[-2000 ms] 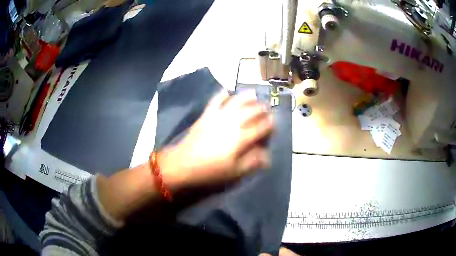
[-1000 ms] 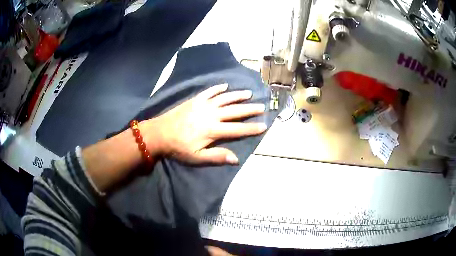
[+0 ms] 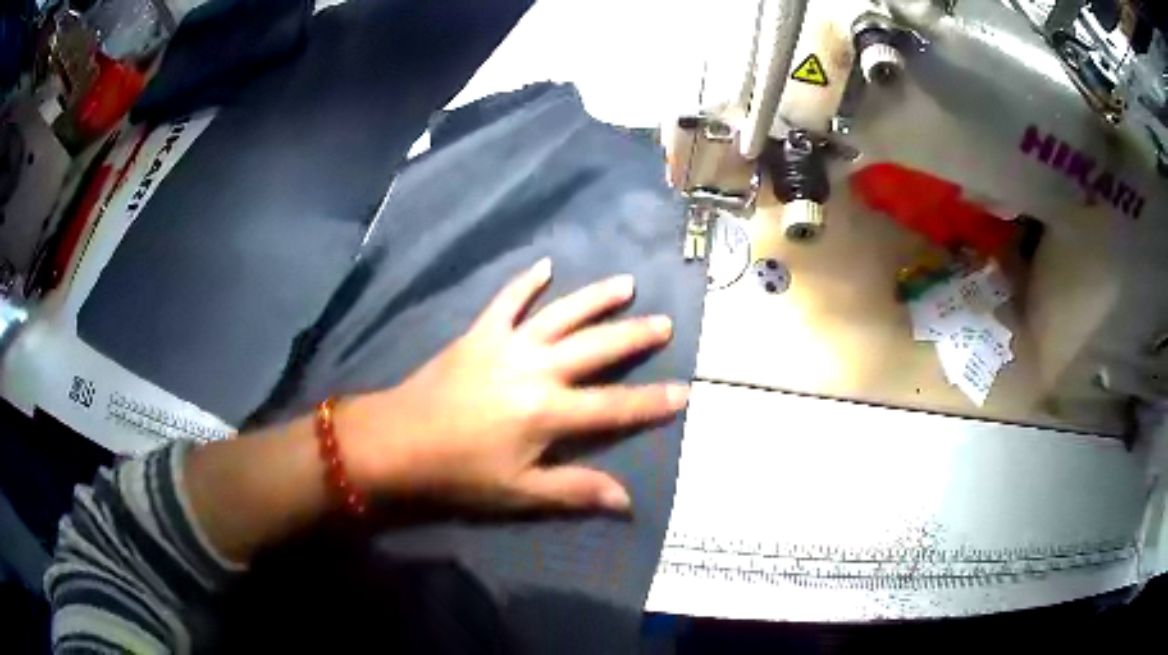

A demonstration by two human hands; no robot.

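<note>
My left hand (image 3: 512,397), with a red bead bracelet, lies flat with fingers spread on a dark slate-grey garment panel (image 3: 602,192). The panel's right edge runs along the presser foot (image 3: 696,237) of the cream-white sewing machine (image 3: 948,102). The fingertips are just left of this edge, below the foot. The panel has soft folds on its left side, and its lower end falls over the table's front edge. My right hand is not in the picture.
Flat dark cut panels (image 3: 243,256) lie at the left, with a folded dark cloth bundle (image 3: 224,51) above. A red cloth (image 3: 935,205) and white paper labels (image 3: 967,333) lie on the tan machine bed. A printed ruler (image 3: 897,560) runs along the front.
My left hand slid towards the table's front and lies flat with fingers spread. The panel shifted and its right edge straightened near the foot. My right fingertips left the bottom of the picture.
</note>
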